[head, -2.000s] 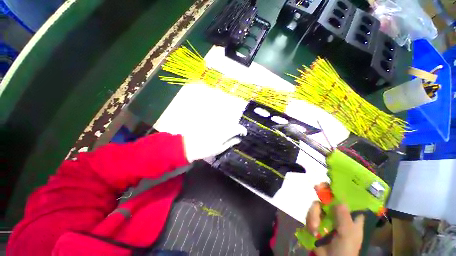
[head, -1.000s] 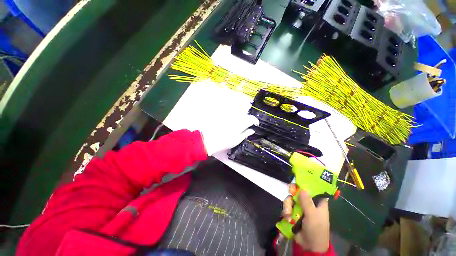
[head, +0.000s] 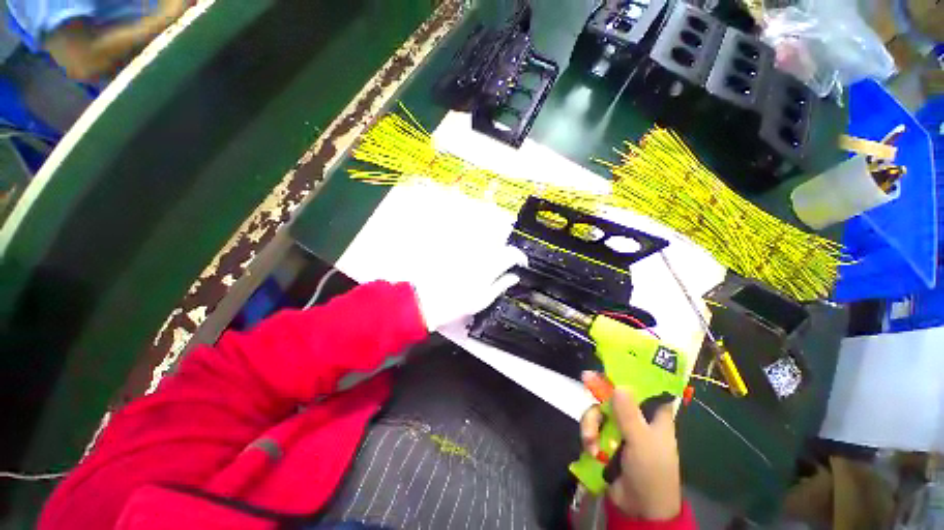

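A black plastic housing (head: 580, 264) with three round holes lies on a white paper sheet (head: 391, 240). A thin yellow wire runs along it below the holes. My left hand (head: 468, 288), in a white glove, rests on the housing's left side; its fingertips press there, and whether they grip it is hidden. My bare right hand (head: 640, 450) holds a lime green hot glue gun (head: 633, 362) by its handle. The gun's metal nozzle points left, over the lower ribbed part of the housing. Two bundles of yellow wire (head: 725, 212) lie above the housing.
A screwdriver (head: 731, 373) with a yellow handle lies right of the sheet, near a dark tray (head: 764, 306). Black housings (head: 714, 57) stand at the far side. A whitish cup (head: 828, 195) and blue bin (head: 898, 243) are at right. A green belt with a chipped edge (head: 271, 212) curves at left.
The glue gun has moved left from beside the housing to over its lower part, uncovering the screwdriver. My left hand stays on the housing's left side. The view has shifted slightly.
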